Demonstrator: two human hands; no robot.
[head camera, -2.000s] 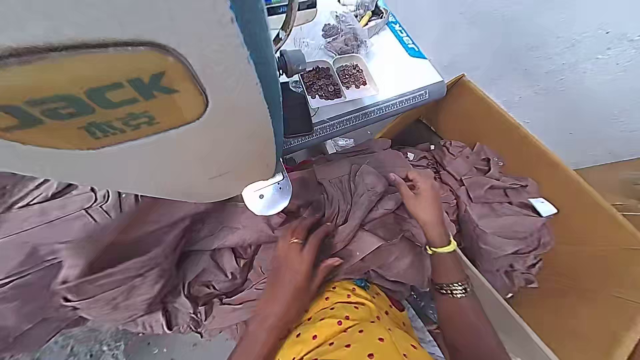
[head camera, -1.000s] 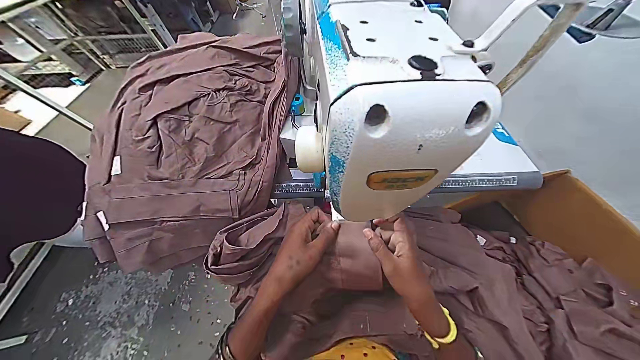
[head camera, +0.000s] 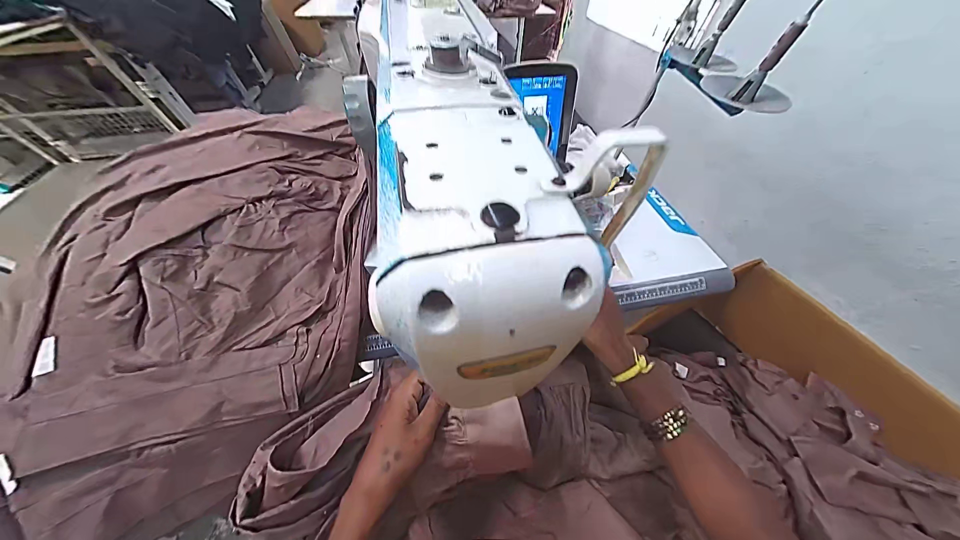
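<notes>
A white industrial sewing machine head (head camera: 487, 315) fills the middle of the view. My left hand (head camera: 409, 420) is at its lower left, with thumb and fingers closed on the edge of a brown garment (head camera: 487, 435) that lies under the machine. My right hand (head camera: 604, 319) reaches past the right side of the head toward the machine table (head camera: 667, 259); its fingers are hidden behind the head, so what they touch does not show. A yellow band and a beaded bracelet are on the right wrist. The needle area is hidden.
A large pile of brown garments (head camera: 195, 285) lies on the left. More brown garments (head camera: 795, 442) fill a cardboard box (head camera: 825, 330) at the right. Behind stand a lit control screen (head camera: 547, 105), thread stands (head camera: 750, 90) and a metal rack (head camera: 97, 120).
My right hand has left the garment's edge beside my left hand and moved forward past the head's right side. My left hand stays at the garment. The view has shifted.
</notes>
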